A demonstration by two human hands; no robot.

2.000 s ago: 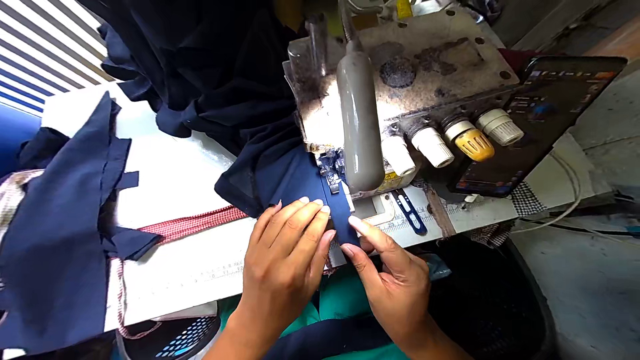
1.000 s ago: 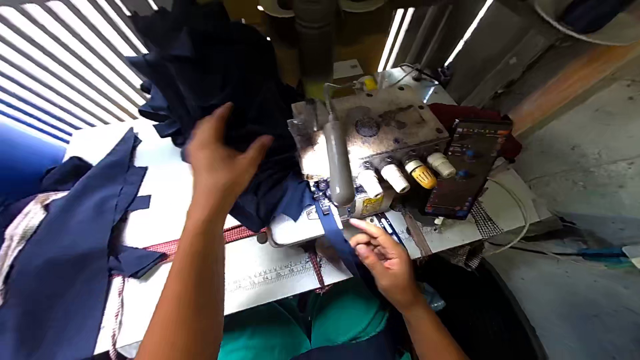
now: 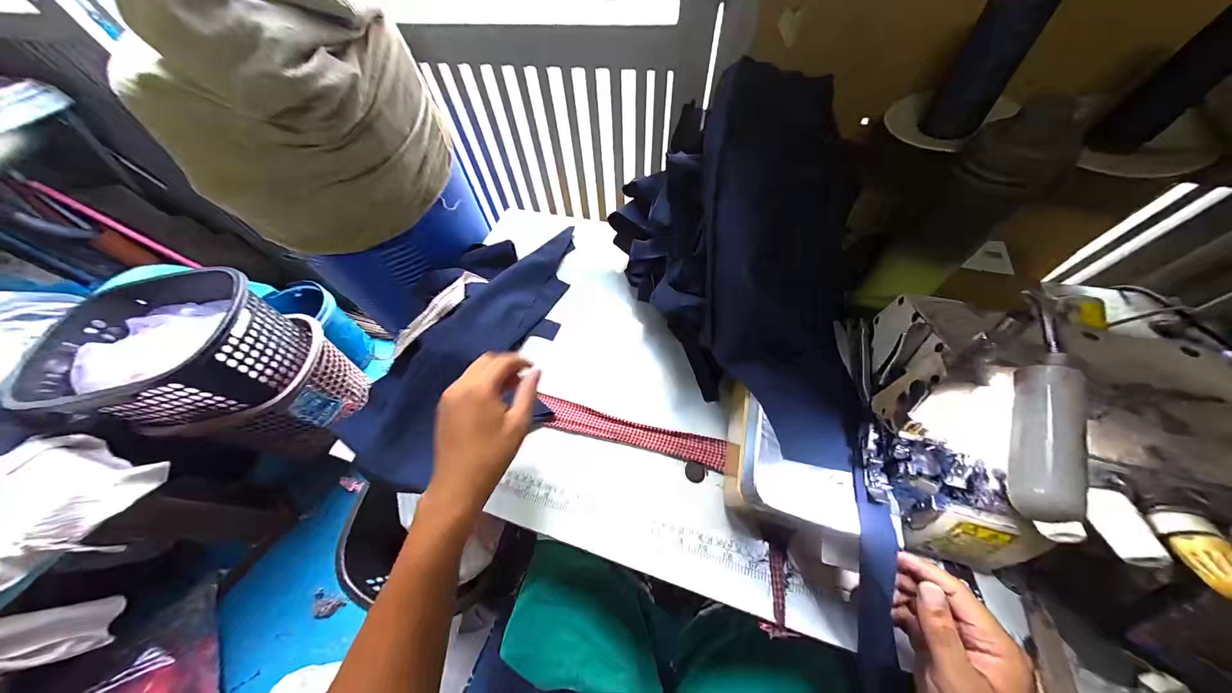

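Observation:
My left hand (image 3: 486,414) is over the navy cloth pieces (image 3: 414,404) at the left of the white sewing table (image 3: 616,500), its thumb and fingertips near the cloth edge; whether it grips the cloth cannot be told. A red checked strip (image 3: 635,433) runs right from there. My right hand (image 3: 962,626) lies beside a narrow navy strip (image 3: 876,568), fingers curled; contact is unclear. That strip comes from the presser foot area of an industrial sewing machine (image 3: 962,423). A large bundle of navy cloth (image 3: 770,241) lies behind, left of the machine.
Plastic baskets (image 3: 241,356) stand at the left, near a blue drum (image 3: 395,279) topped with beige cloth (image 3: 298,125). A dark bin (image 3: 371,549) sits under the table's left edge. Thread cones (image 3: 972,87) stand at the back right.
My left hand has moved from the large navy bundle to the cloth pieces at the left. Earlier both hands were by the needle area. The view has swung left.

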